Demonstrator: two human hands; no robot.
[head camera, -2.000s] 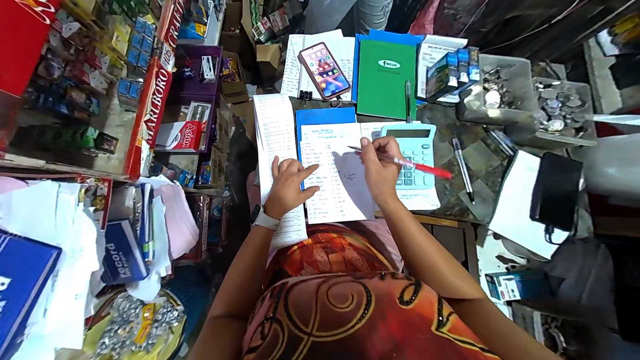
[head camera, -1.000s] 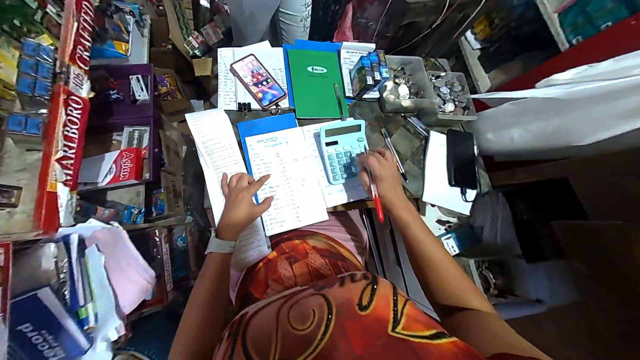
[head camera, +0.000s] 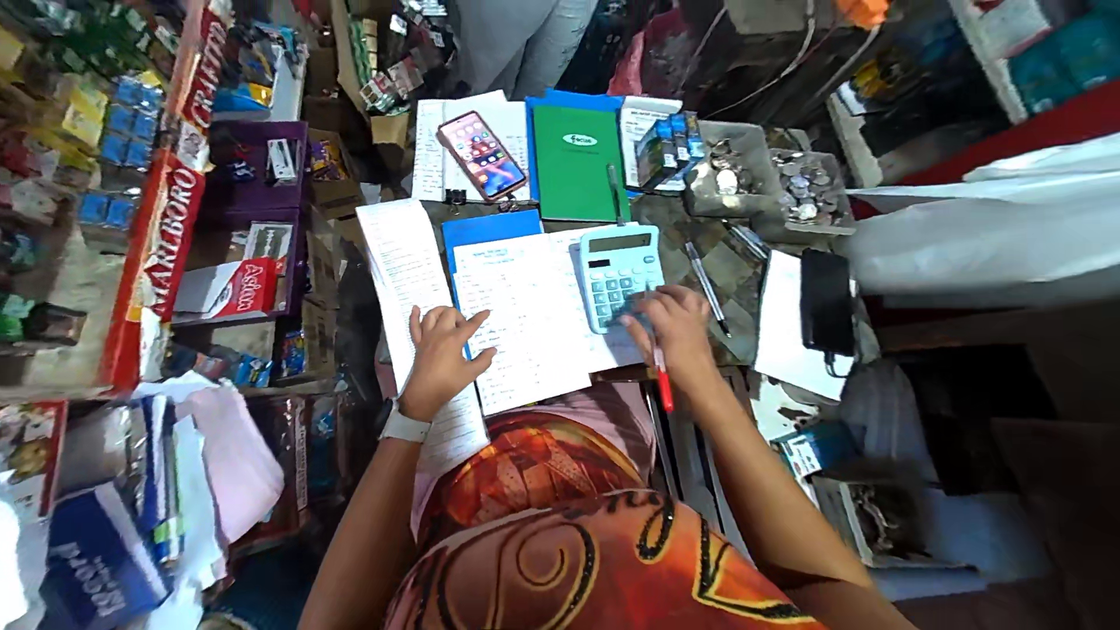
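My left hand (head camera: 444, 354) lies with spread fingers on the left edge of a handwritten sheet (head camera: 525, 324) and a long ruled paper (head camera: 404, 262), holding nothing. A blue folder (head camera: 490, 227) shows under the sheet. At the lower right corner of a light blue calculator (head camera: 619, 249), my right hand (head camera: 678, 328) has its fingertips on or just over the keys. A red pen (head camera: 664, 385) is tucked in that hand, its red end pointing toward me. Farther back are a lit smartphone (head camera: 482, 156) on papers and a green notebook (head camera: 577, 179).
Right of the calculator lies a pen (head camera: 707, 289). Plastic tubs of coins (head camera: 809, 188) and small blue boxes (head camera: 669, 149) stand at the back right. A black device (head camera: 827, 302) rests on white paper. Shelves with packets and a purple organizer (head camera: 258, 210) are at left. A person's legs (head camera: 525, 44) are beyond the table.
My right hand has moved from the written sheet to the calculator, with the red pen still in it. The calculator is now uncovered. My left hand stays on the papers.
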